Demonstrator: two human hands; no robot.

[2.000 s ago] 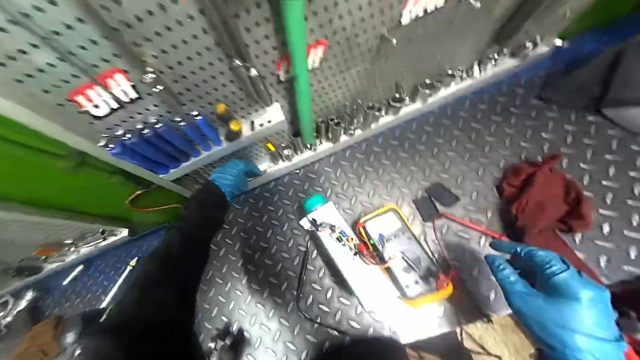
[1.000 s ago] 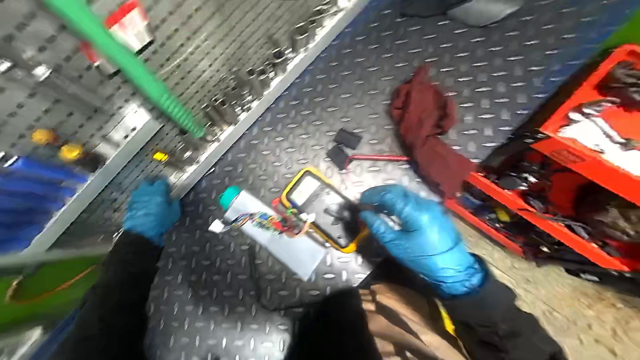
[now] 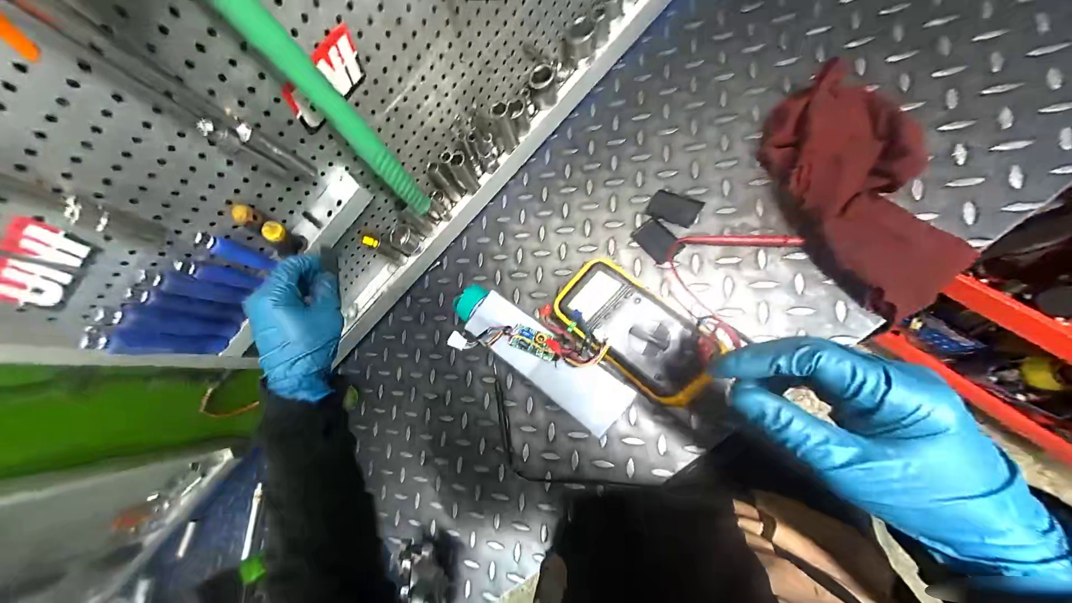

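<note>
My left hand (image 3: 297,327), in a blue glove, has its fingers curled at the metal tool rack, beside blue-handled tools (image 3: 180,310) and yellow-topped tools (image 3: 274,232); whether it grips anything is hidden. My right hand (image 3: 896,444), also gloved, hovers near the lower end of a yellow-framed multimeter (image 3: 645,335), thumb and fingers apart and nothing visible between them. Left of the meter, a small circuit board with wires (image 3: 532,342) lies on a white strip-like object (image 3: 561,377) with a teal end (image 3: 471,301). A red test lead (image 3: 737,240) runs near two black pads (image 3: 674,208).
A dark red cloth (image 3: 854,176) lies on the diamond-plate surface (image 3: 720,109). Sockets (image 3: 502,126) line the ledge below the pegboard, where a green rod (image 3: 335,109) slants down. Red trays (image 3: 1013,310) holding assorted parts stand at the right.
The view has turned and shifted considerably. My left hand has moved from the rack's edge to beside the yellow-topped tools. My right hand stays near the multimeter.
</note>
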